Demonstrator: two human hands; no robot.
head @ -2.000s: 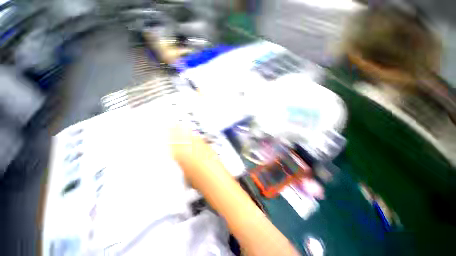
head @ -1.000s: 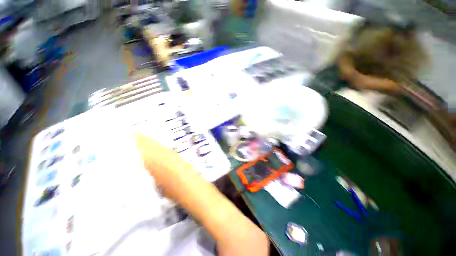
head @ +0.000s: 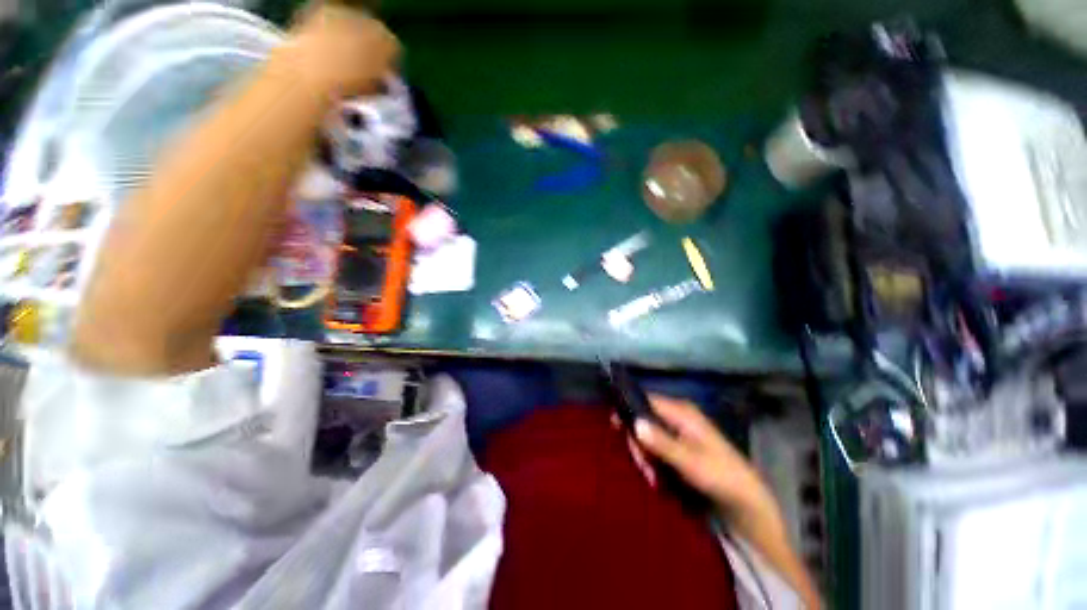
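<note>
My left hand is blurred at the top left, reaching out beside the white fan. Whether it holds anything cannot be told. My right hand is closed around a black electric screwdriver, low in the picture at the mat's front edge, over the lap. Its thin bit points up towards the mat. A small pale square piece, perhaps a watch, lies on the green mat. A silver strip-like item and a yellow-handled tool lie to its right.
An orange multimeter and white label lie left of centre. Blue-handled pliers and a round brownish dish are further back. The fan stands back left. Black equipment and stacked white trays are at right.
The view has swung from the left-hand trays to the mat and lap. My left hand has gone from over the foam tray to beside the fan. My right hand with the screwdriver has come into view.
</note>
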